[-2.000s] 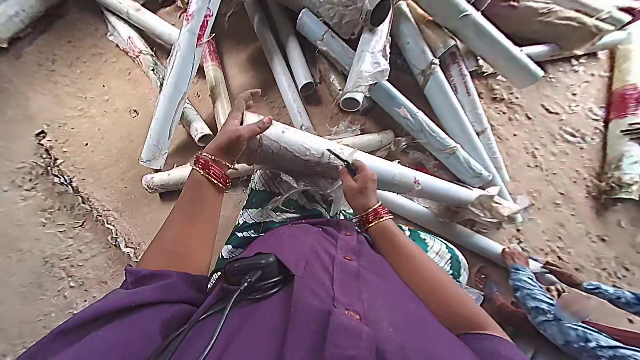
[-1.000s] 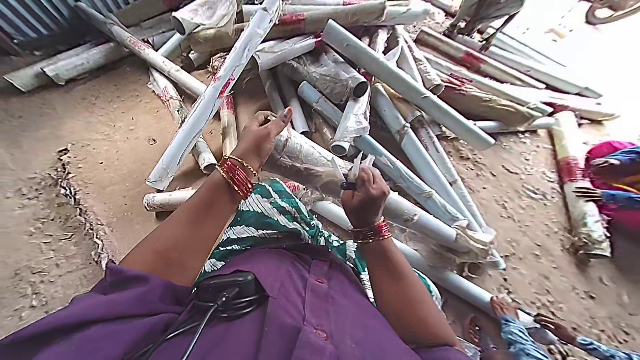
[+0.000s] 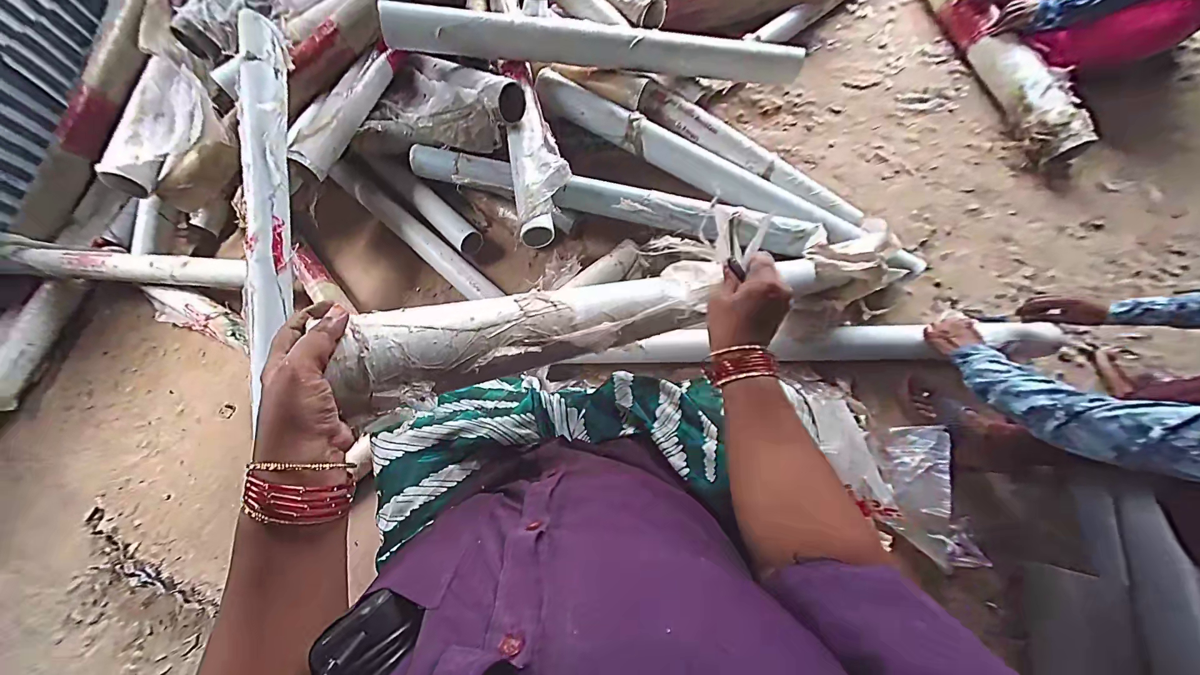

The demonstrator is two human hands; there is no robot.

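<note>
Across my lap lies a thick pale pipe point(image 3: 525, 323) covered in torn plastic wrapping point(image 3: 647, 314). My left hand point(image 3: 305, 384) grips its near left end, thumb up along the rim and palm against its side. Farther right along the pipe, my right hand point(image 3: 747, 298) is closed around a small dark-handled tool point(image 3: 737, 270), too covered by the fingers to name, together with strips of torn wrapping point(image 3: 741, 234) that stick up above the fist. More loose wrapping bunches at the pipe's far right end. Just beyond my lap, a second white pipe point(image 3: 825, 344) runs below the held one.
A heap of wrapped white pipes point(image 3: 469, 103) covers the dirt ground ahead. One pipe point(image 3: 266, 187) stands out by my left hand. At right, a co-worker's hands point(image 3: 954, 333) touch the second pipe. Another person point(image 3: 1116, 37) is at the upper right. Corrugated metal sheet point(image 3: 42, 94) borders the left.
My right hand has moved right along the pipe, away from my left hand, and now has strips of wrapping in it. The view has shifted.
</note>
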